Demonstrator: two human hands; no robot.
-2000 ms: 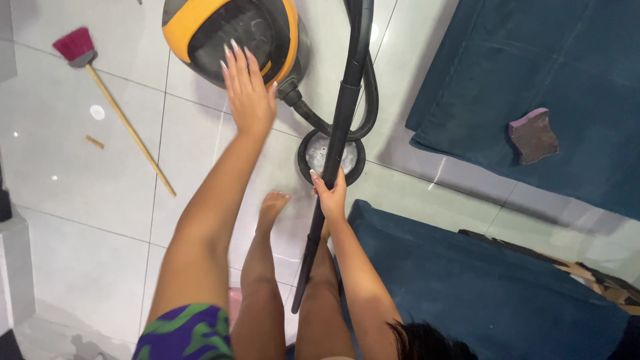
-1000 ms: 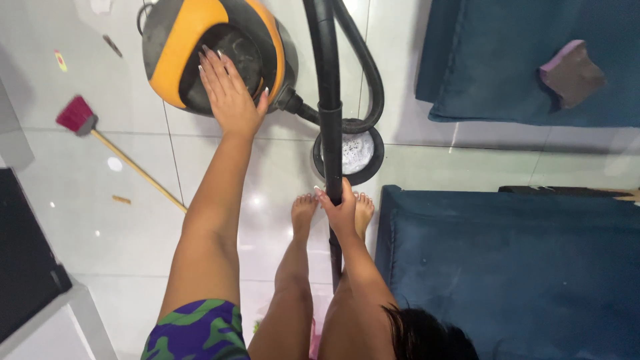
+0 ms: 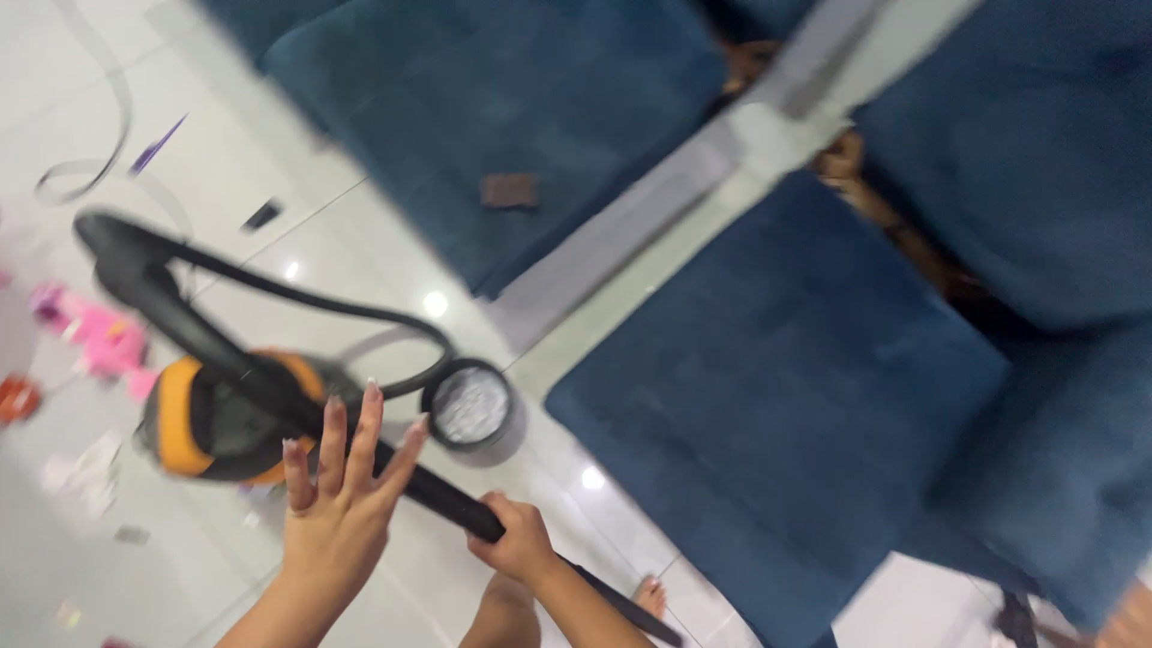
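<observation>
My right hand (image 3: 515,537) is closed around the black tube (image 3: 441,495) of a vacuum cleaner, whose narrow end points down to the lower right. My left hand (image 3: 346,490) is raised with its fingers spread, over or beside the tube; whether it touches the tube I cannot tell. Behind it, the orange and black vacuum cleaner body (image 3: 184,418) stands on the tiled floor, partly hidden by the tube and hand. A black hose (image 3: 360,310) loops from the tube's handle toward the body. Beside the hose sits a round black container (image 3: 470,405) with whitish foamy contents.
Blue upholstered seats (image 3: 783,396) fill the right side and another blue seat (image 3: 540,99) lies at the top, with a brown sponge (image 3: 509,191) on it. A pink toy (image 3: 103,337), a dark small object (image 3: 263,215) and a cable (image 3: 121,117) lie on the floor at left.
The view has swung strongly toward the seats. My left hand has come off the vacuum cleaner body, where it rested before. My right hand still holds the tube, now slanting across the view.
</observation>
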